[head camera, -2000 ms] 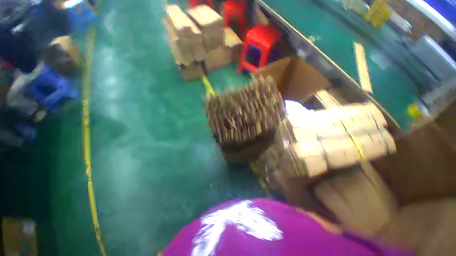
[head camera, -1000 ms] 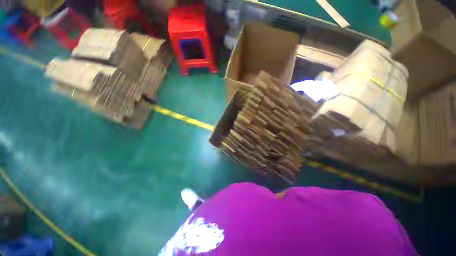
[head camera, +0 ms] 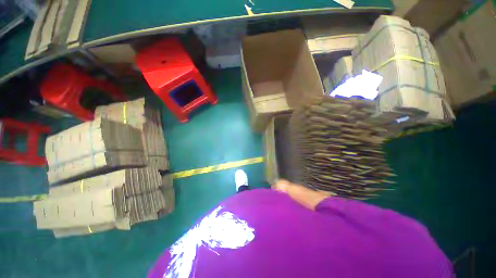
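My right hand [head camera: 302, 194] shows partly at the end of its purple sleeve, by the near edge of a carton filled with assembled partitions [head camera: 345, 146]. The fingers are blurred and partly hidden, so its grip cannot be told. The partitions form a dense brown block with ridged edges, rising above the carton's rim. Behind them stands an open carton [head camera: 280, 65] with an empty-looking inside. My left hand is not in view.
Strapped bundles [head camera: 402, 68] stand at the right with a white paper sheet [head camera: 359, 86] beside them. More bundles [head camera: 98, 149] sit on the floor at left. Red stools [head camera: 174, 79] stand by the green-topped table [head camera: 179, 13], which holds loose strips [head camera: 57, 27]. A white shoe [head camera: 241, 178] shows on the floor.
The view has turned left and levelled, so the table now runs across the top and more stools show. The right hand has come into view by the carton.
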